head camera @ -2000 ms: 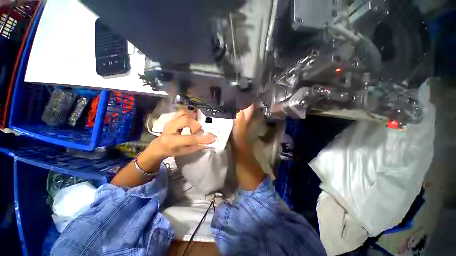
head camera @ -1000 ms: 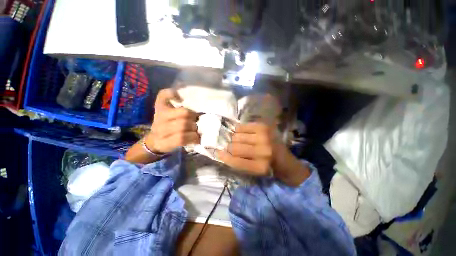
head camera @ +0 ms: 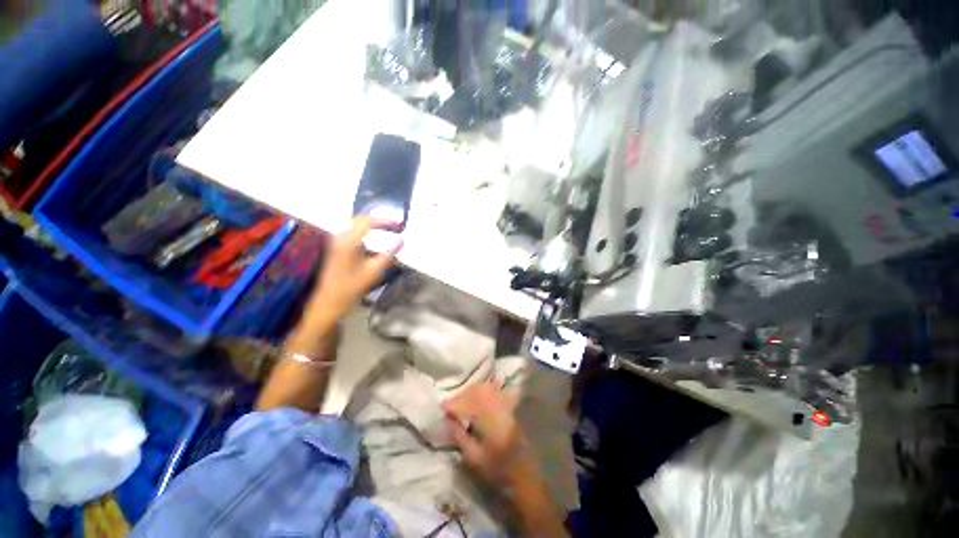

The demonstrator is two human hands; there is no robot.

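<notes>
An off-white garment point(head camera: 426, 363) lies bunched over my lap below the table edge. My right hand point(head camera: 486, 429) has its fingers curled on the cloth, with a small dark spot at the fingers that I cannot make out. My left hand point(head camera: 355, 271) is over the white table's front edge, thumb and fingers apart, fingertips at the lower end of a black mobile phone point(head camera: 387, 181). The grey-white button-sewing machine point(head camera: 657, 210) stands to the right of my hands. Its small shiny work plate point(head camera: 559, 349) has no cloth on it.
Blue crates point(head camera: 116, 275) with small packs stand at the left, and a lower one holds a white plastic bag point(head camera: 84, 447). A white garment pile point(head camera: 752, 483) is at lower right. A control box with a lit screen point(head camera: 911, 158) stands at upper right.
The view has turned and shows more of the table. The garment has come away from the work plate down to my lap. My left hand has let go of it and moved to the phone.
</notes>
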